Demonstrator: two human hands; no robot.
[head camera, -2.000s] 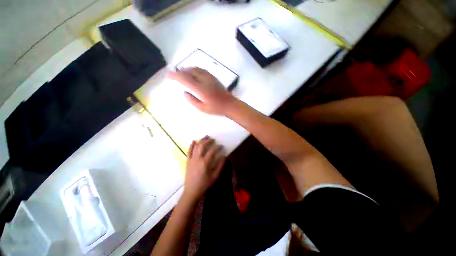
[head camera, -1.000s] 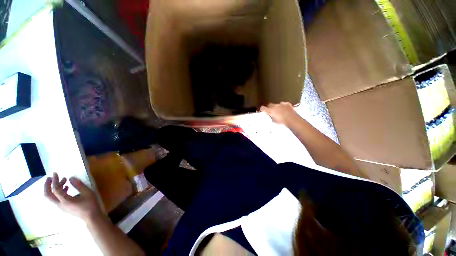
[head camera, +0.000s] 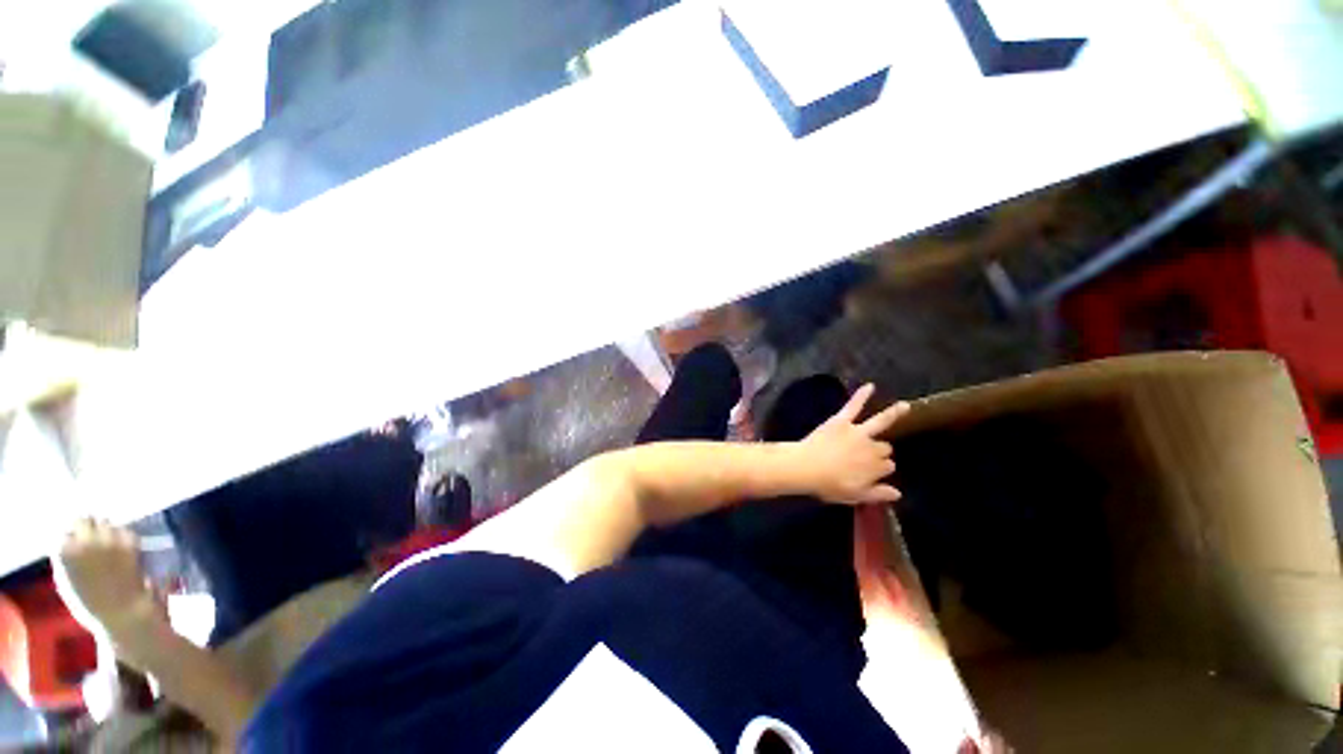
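A large open cardboard carton stands at the lower right, below the bench. Dark things lie deep in it, too shadowed to tell apart. My left hand is at the carton's near upper corner, its fingers spread over the rim. A small part of my right hand shows at the bottom edge by the carton's near side; the rest is cut off. Two boxes with black sides and white tops sit on the white bench, their tops washed out by glare.
The long white bench crosses the upper view. Black boxes stand in a row along its far side. Another person's hand is at the bench's left end. Red stools stand beyond the carton and at the lower left.
My view has turned left, so the carton now shows at the right. My left hand has come from beside the bench to the carton's rim. My right hand is now mostly out of view.
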